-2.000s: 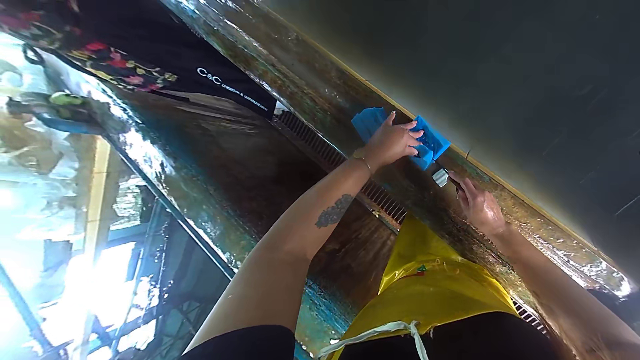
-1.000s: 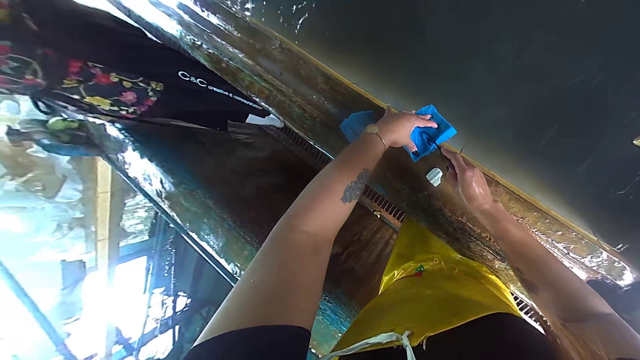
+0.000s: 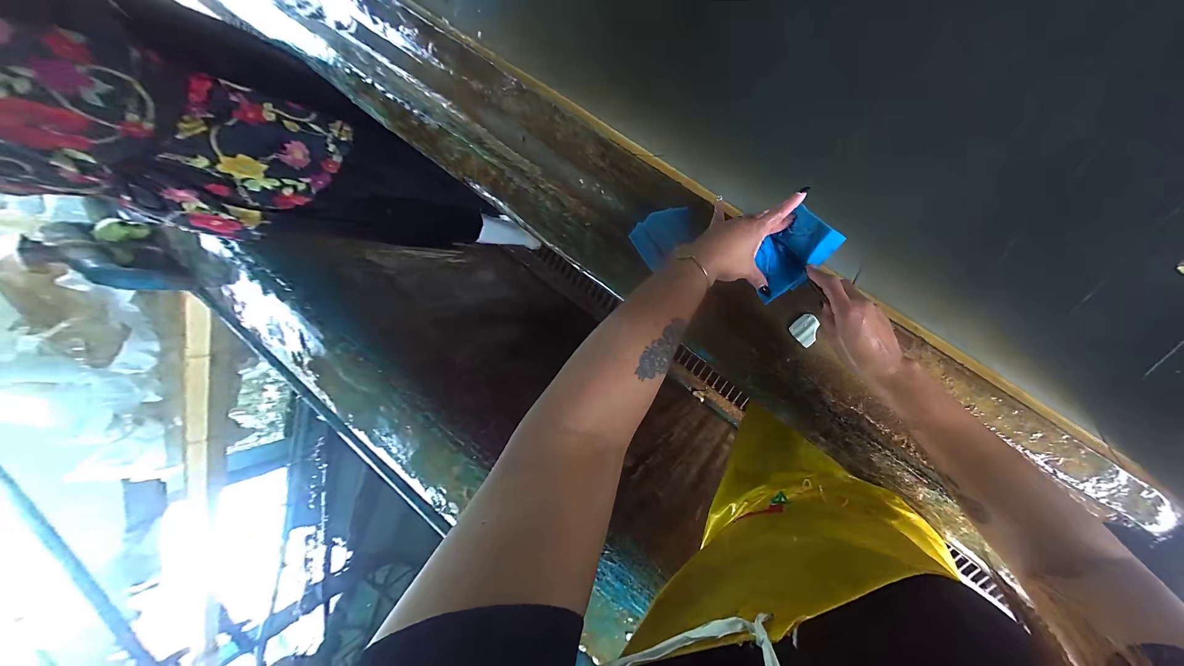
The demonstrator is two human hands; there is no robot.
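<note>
My left hand rests on a folded piece of bright blue sheet material, its index finger stretched out along it and its thumb at the lower edge. Another blue part shows on the other side of that hand; whether the two are joined is hidden. My right hand is at the lower right corner of the blue piece, fingers bent together; whether something is pinched in them cannot be told. A small whitish piece lies on the wet brown ledge beside the right hand.
A long wet ledge with a yellowish edge strip borders a large dark surface. A slotted drain grate runs along the floor. At upper left stands another person in dark floral clothing. I wear a yellow apron.
The blue piece by my hands has turned and looks more folded. My left hand's fingers have spread over it. The whitish piece stays on the ledge.
</note>
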